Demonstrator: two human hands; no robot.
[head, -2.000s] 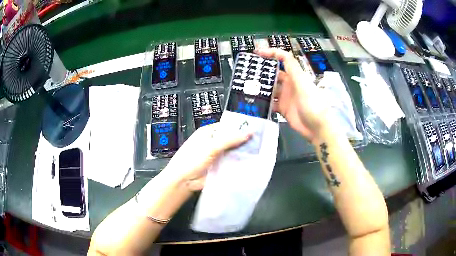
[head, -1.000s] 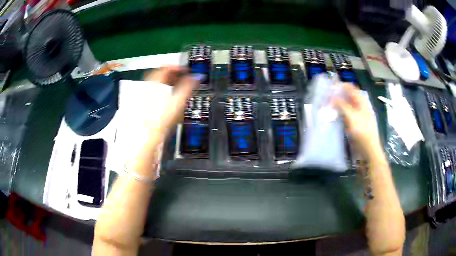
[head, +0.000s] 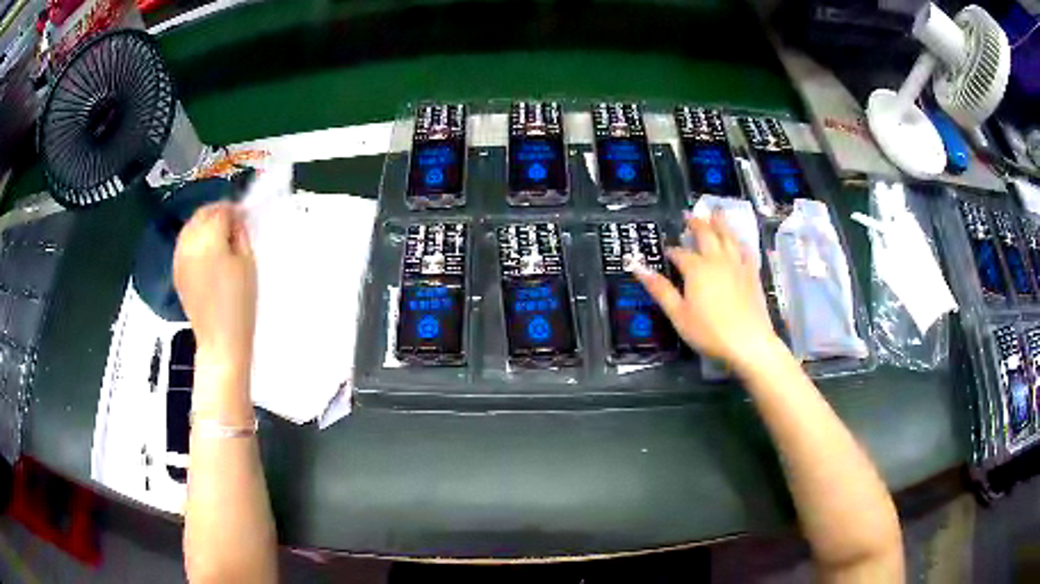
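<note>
The clear blister tray (head: pixel 479 394) lies in front of me, with black keypad phones (head: pixel 534 302) in two rows. A phone in a milky white bag (head: pixel 818 285) lies in the near row's far right pocket. My right hand (head: pixel 715 291) is over the near row, fingers spread on another white bagged phone (head: pixel 736 217), partly hidden beneath it. My left hand (head: pixel 219 268) is at the top left corner of the flat stack of white bags (head: pixel 308 308), left of the tray. It pinches the edge of a bag, which lifts in a blur.
A black desk fan (head: pixel 108 120) stands at left. A personal smartphone (head: pixel 179 399) lies on white paper, partly behind my left wrist. A crumpled clear bag (head: pixel 912 280) lies right of the tray. Another phone tray (head: pixel 1004 308) is far right. A white fan (head: pixel 912 126) stands behind.
The bare phone went into a white bag, which moved right and down into the near row. My left hand moved left to the bag stack. The view shifted.
</note>
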